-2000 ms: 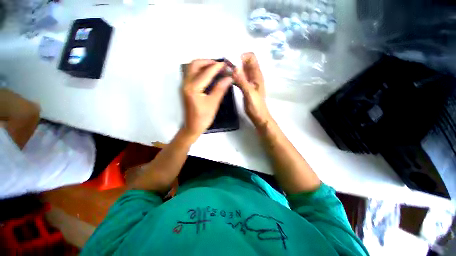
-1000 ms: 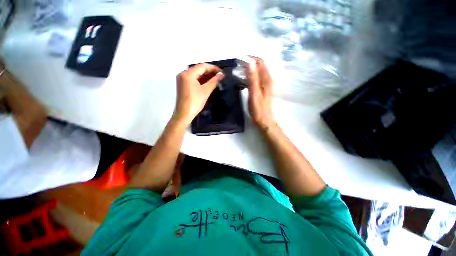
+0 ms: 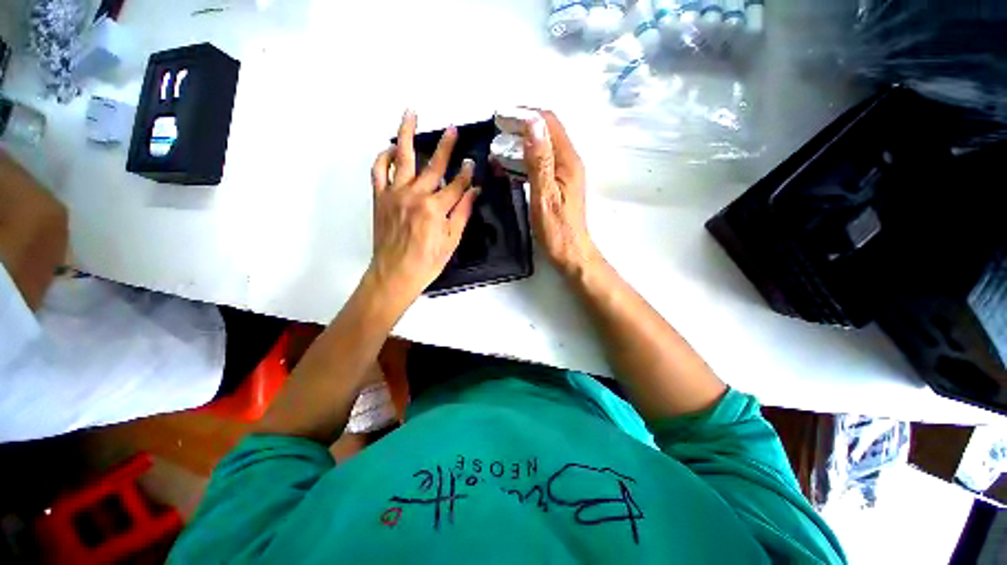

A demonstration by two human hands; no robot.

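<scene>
A black insert tray (image 3: pixel 480 237) lies on the white table in front of me. My left hand (image 3: pixel 423 204) rests over its upper left part with the fingers spread; the fingertips touch the tray and hide what is under them. My right hand (image 3: pixel 560 199) holds a white charging case (image 3: pixel 511 138) with its lid hinged open, at the tray's upper right edge. The lower part of the tray shows dark, with a rounded hollow.
A packed tray (image 3: pixel 186 116) with two white sticks and a case stands at left. Bagged charging cases (image 3: pixel 663 22) lie at the far side. A stack of empty trays (image 3: pixel 823 221) is at right. A co-worker's white clothing (image 3: pixel 105 353) and arm are at left.
My left hand has opened from a pinch and now lies spread over the tray's upper left. My right hand stays at the upper right, with the open case now clearly visible.
</scene>
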